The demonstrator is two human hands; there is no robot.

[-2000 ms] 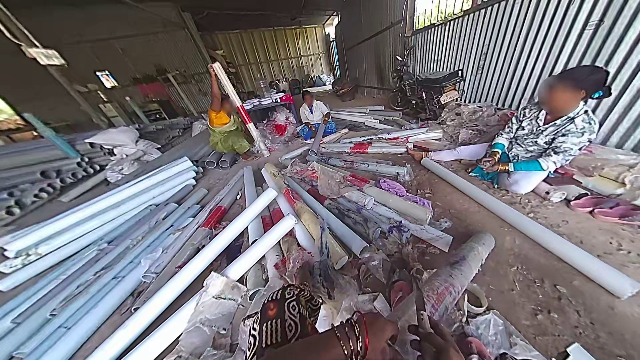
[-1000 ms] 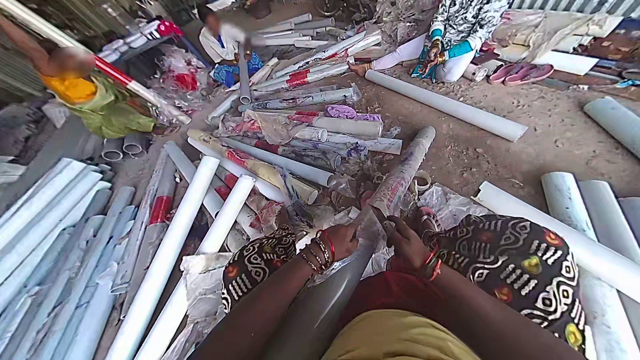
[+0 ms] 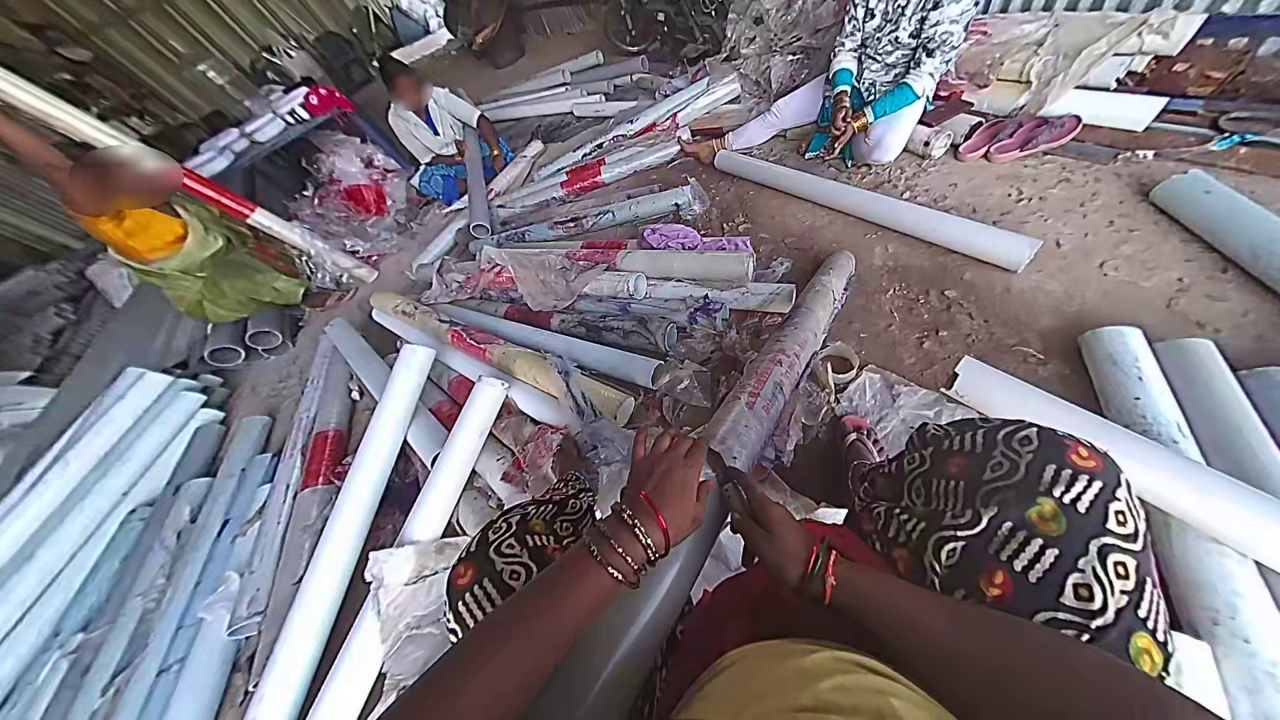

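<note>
A grey plastic pipe [image 3: 640, 610] lies lengthwise between my knees, its far part wrapped in clear printed plastic film [image 3: 765, 400]. My left hand [image 3: 670, 485], with bangles at the wrist, rests at the pipe's left side by the edge of the film; its fingers are bent. On the pipe's right side is my right hand [image 3: 765, 525], with a dark narrow object [image 3: 722, 468], not clearly seen, at its fingertips. Whether the right fingers grip this object or the film cannot be told. Crumpled clear film [image 3: 615, 465] lies beside my left hand.
White pipes [image 3: 345, 530] and a pile of wrapped pipes [image 3: 560, 350] lie left and ahead. More pipes [image 3: 1150, 400] lie at the right. One person [image 3: 170, 230] holds a red-and-white pipe [image 3: 215, 195]; another person [image 3: 435, 130] sits behind the pile, and a third [image 3: 870, 90] sits farther right.
The view has tilted down and turned right. Since one second ago, my left hand has moved from lower on the pipe's left side up to near the film's edge.
</note>
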